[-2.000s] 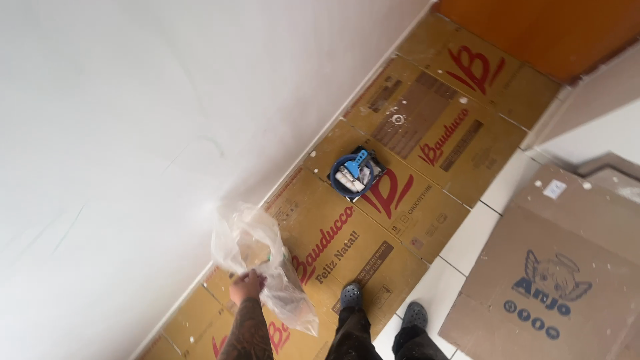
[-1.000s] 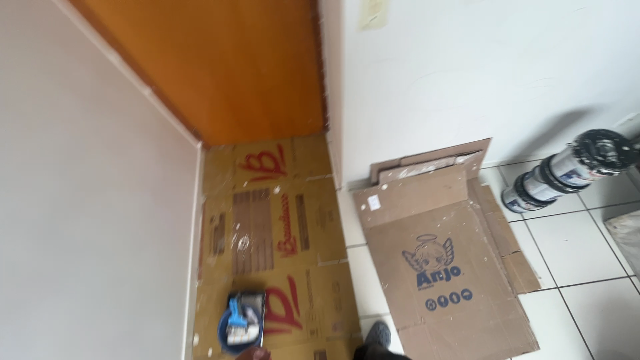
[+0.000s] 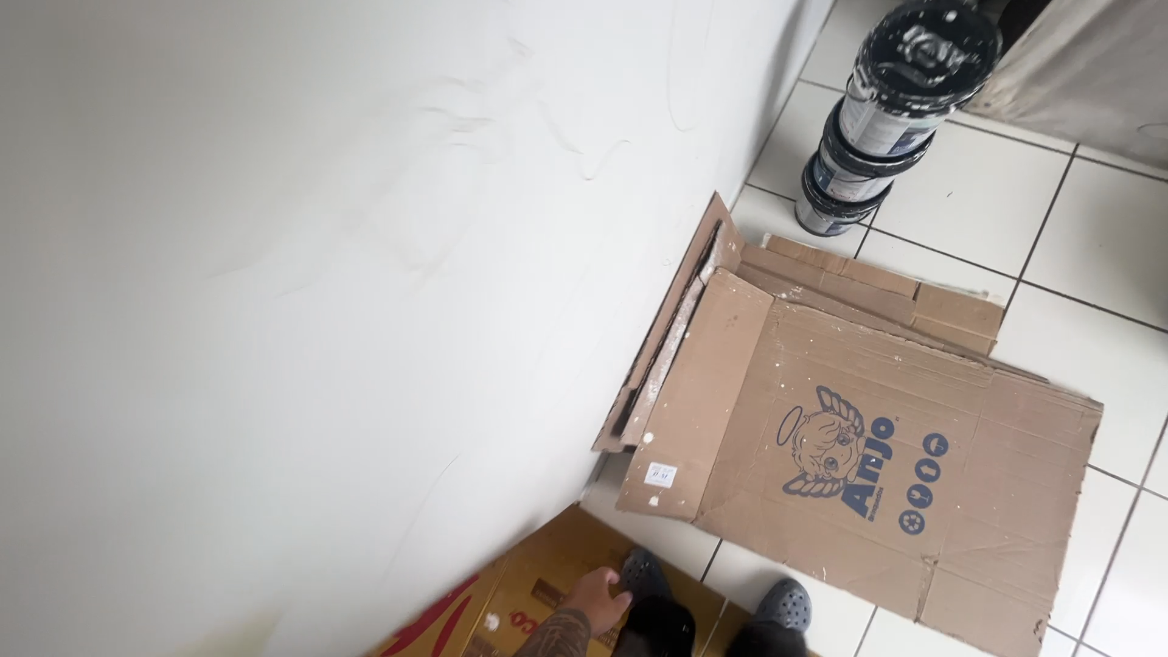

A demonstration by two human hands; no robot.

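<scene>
My left hand, with a tattooed forearm, is low in the head view beside my dark trouser leg and one grey clog. Its fingers are loosely bent, the thumb a little apart, and I see nothing in it. Under it lies a yellow-brown printed cardboard sheet with paint spots. My right hand is out of view. To the right, a flattened brown Anjo cardboard box with paint specks lies on white tiles, and one raised edge of the stacked cardboard rests by the wall.
A white wall with faint marks fills the left side. Several stacked paint buckets with dark, paint-smeared lids stand at the upper right. A greyish cover hangs beside them. My other clog is on the tiles near the box.
The view has swung right towards the Anjo cardboard and buckets. My left hand held a clear plastic bag two seconds ago; no bag is in view now. The blue tray has left the view.
</scene>
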